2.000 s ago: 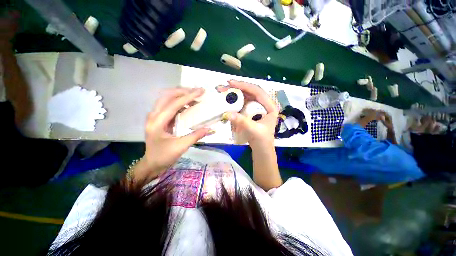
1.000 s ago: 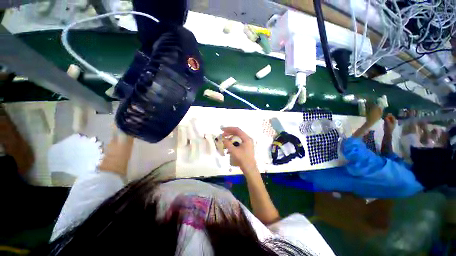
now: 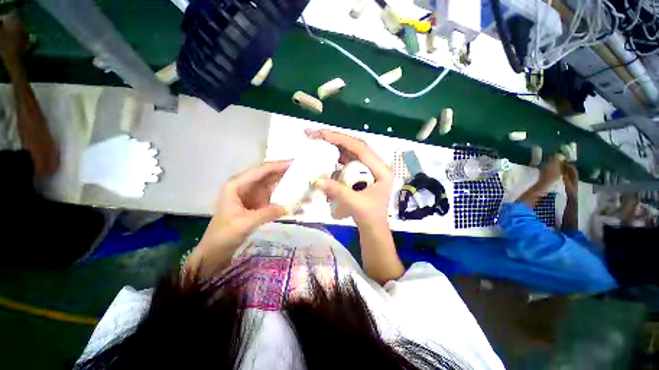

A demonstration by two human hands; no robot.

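Note:
My left hand [image 3: 242, 206] grips a cream device body [image 3: 303, 172] by its lower left end, above the white sheet [image 3: 283, 136]. The body is tilted, and no dark spot shows on its visible side. My right hand [image 3: 368, 189] holds a second cream unit [image 3: 355, 175] with a dark round spot facing up. The right fingers also touch the body's upper end and its right side. Both things are close together. The palms and the undersides of both units are hidden.
A dark slatted fan [image 3: 230, 50] hangs at upper left. Cream units lie on the green belt [image 3: 376, 87]. A white glove [image 3: 121, 167] lies left. A black loop [image 3: 423, 196], checked cloth [image 3: 477, 201] and clear bottle [image 3: 473, 168] lie right. People work on both sides.
My left hand was behind the fan one second ago and is now in front of me, holding a body. My right hand has met it. Two seconds ago a body's dark spot faced up.

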